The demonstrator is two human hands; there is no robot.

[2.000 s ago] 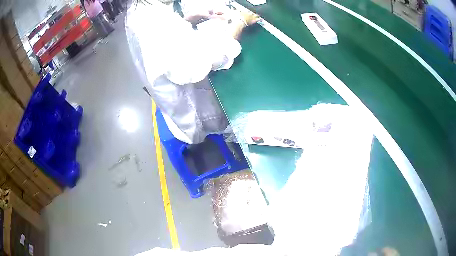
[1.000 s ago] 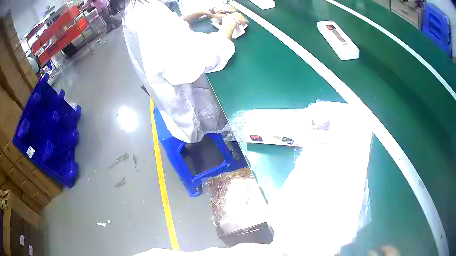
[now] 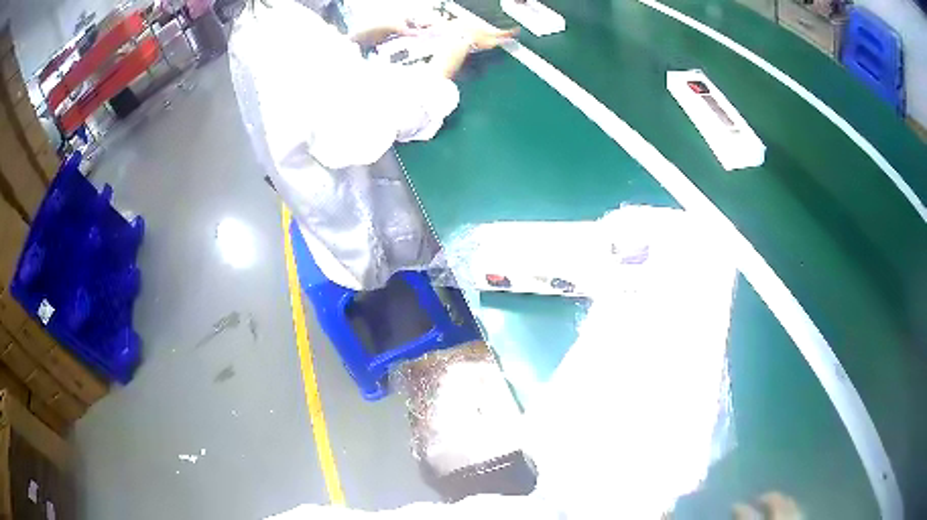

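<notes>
A thick glaring-white stack of clear bags lies in front of me on the green worktop, with ragged film at its edges. A white printed watch box lies across its far end, loose film around it. At the bottom edge, right of the stack, blurred fingers show, cut off by the frame; they look like my right hand, and whether they hold anything is hidden. A white sleeve runs along the bottom edge; my left hand is not visible.
Watch boxes lie on the green belt, one nearer and one farther. A person in a white smock works at the left edge. Below stand a blue stool, a film-filled carton and blue pallets.
The boxes on the belt have moved nearer and to the right. The other person's hands have shifted. The whole view has slid slightly left. The blurred fingers stay low at the bottom edge.
</notes>
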